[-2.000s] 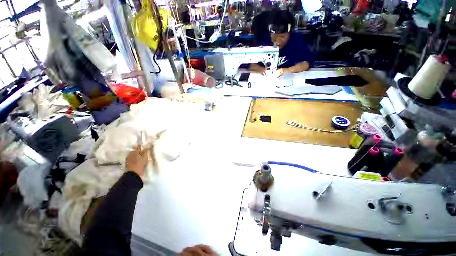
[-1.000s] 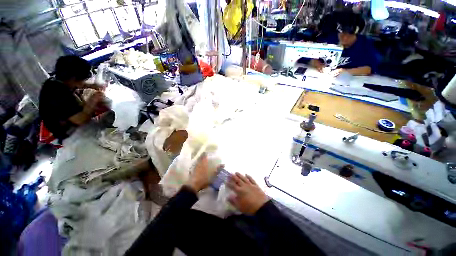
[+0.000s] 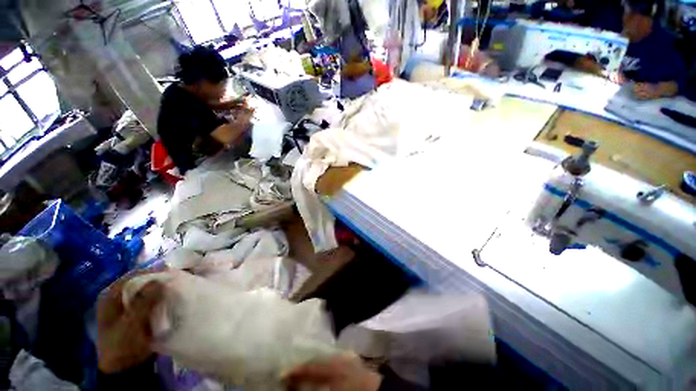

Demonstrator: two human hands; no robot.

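Note:
A cream garment piece is held low in front of me, blurred, off the left of the table edge. My left hand grips its left end, with the fingers partly behind the fabric. My right hand holds its lower right part near the bottom edge of the picture. A paler flap of fabric spreads to the right of my right hand. A cream heap lies on the white table, and one end hangs over its edge. The sewing machine head stands at the right, with no fabric under its needle.
A greyish cream pile lies left of the table on a brown support. A blue crate stands at the left. One person sits beyond the pile; another sits at a machine at the back right.
The view has swung left and down. My hands have moved from the table's heap to lower left, now holding a cream piece away from it. The heap stays on the table.

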